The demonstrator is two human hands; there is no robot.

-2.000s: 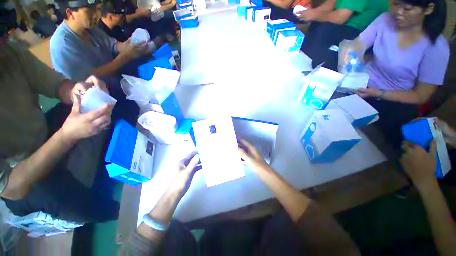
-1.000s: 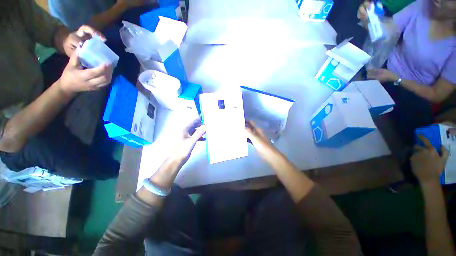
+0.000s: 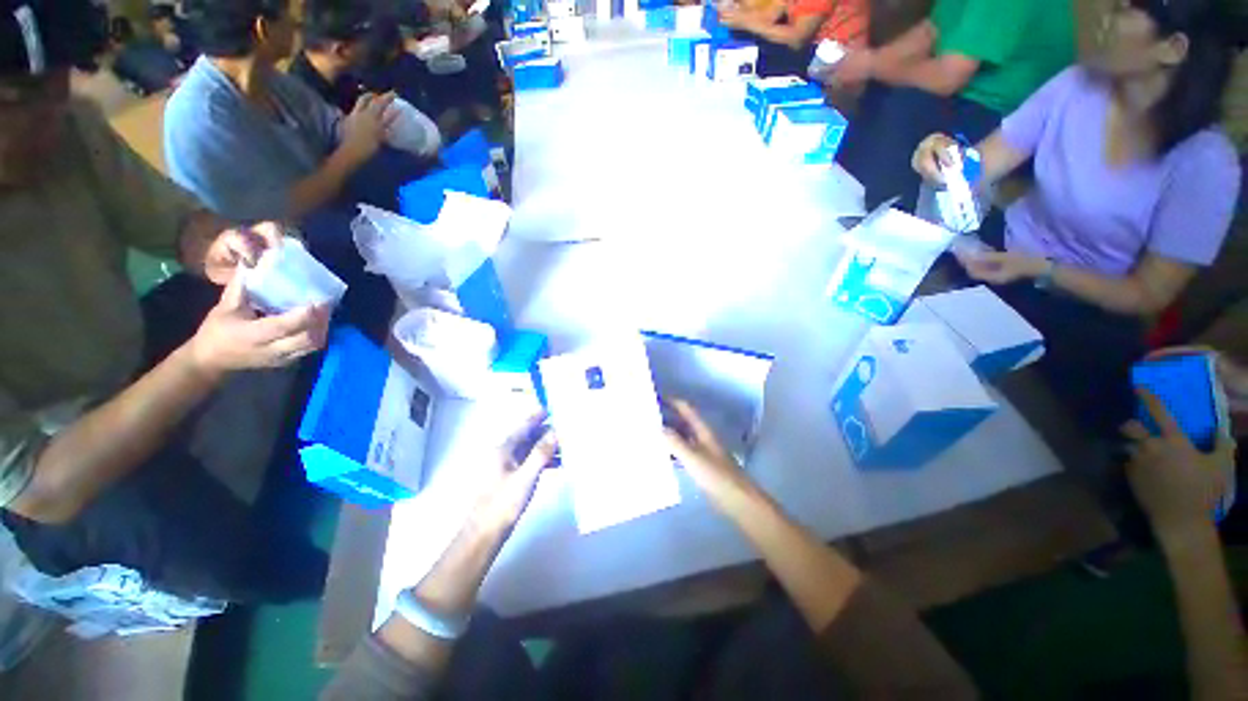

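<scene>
A white inner box [image 3: 612, 445] with a small dark square print near its far end is held over the table in front of me. My left hand [image 3: 527, 455] is at its left side and my right hand [image 3: 698, 441] is at its right side, both gripping it. An open box lid or flap [image 3: 719, 390], white inside with a blue edge, lies behind and to the right of my right hand. A blue piece of a box [image 3: 517, 359] shows behind the inner box at the left. A white rounded device [image 3: 448, 353] lies beside it.
A blue-and-white retail box [image 3: 367, 422] stands at the left table edge. More retail boxes [image 3: 914, 397] stand at the right on the white-covered table [image 3: 821, 500]. An open box with a plastic bag [image 3: 404, 247] is at the back left. Seated people handle items on both sides.
The view dipped down and has come back up. My hands keep hold of the white inner box. At the right, a person has raised an item out of a plastic bag.
</scene>
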